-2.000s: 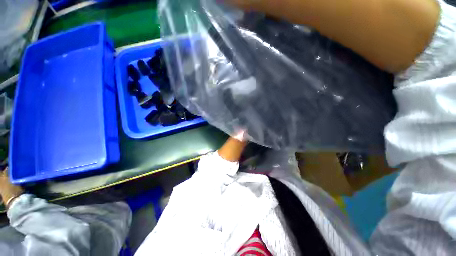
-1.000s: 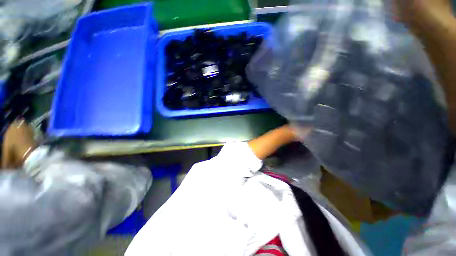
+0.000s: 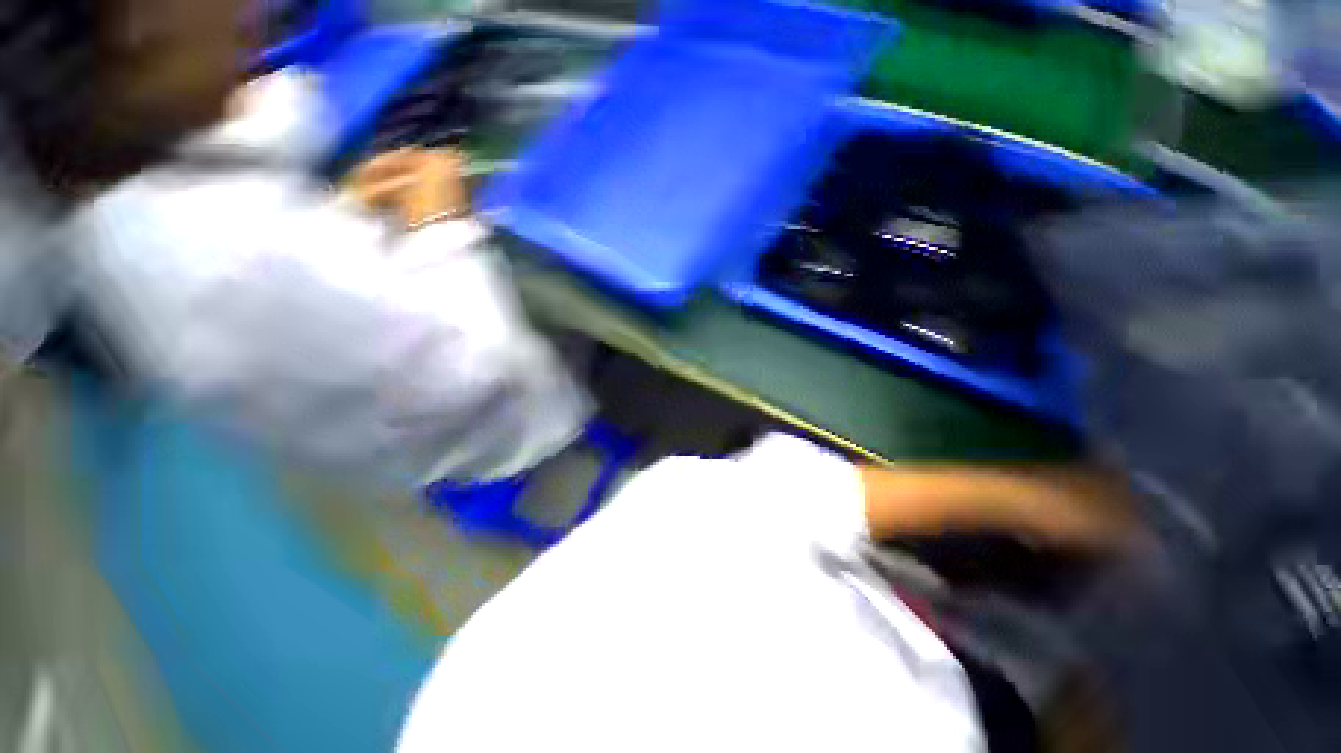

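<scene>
The frame is strongly blurred. A large clear poly bag (image 3: 1206, 353) full of black pieces fills the right side. My left hand (image 3: 1074, 508) reaches right from a white sleeve and holds the lower left side of the bag; its fingers are blurred. My right hand is out of the picture. A shallow blue tray (image 3: 912, 349) beside the bag is full of black housings (image 3: 868, 243), some with pale shiny faces. The bag overlaps the tray's right end.
A deep blue bin (image 3: 662, 162) stands left of the tray on the green bench (image 3: 824, 368). At the left, a person in a white smock (image 3: 324, 309) has a hand (image 3: 412, 184) at the bench. A blue stool-like frame (image 3: 493, 508) stands below the bench edge.
The view has swung left, so bench, bin and bag sit further right. The tray went from partly filled to full of housings. My right arm has left the picture.
</scene>
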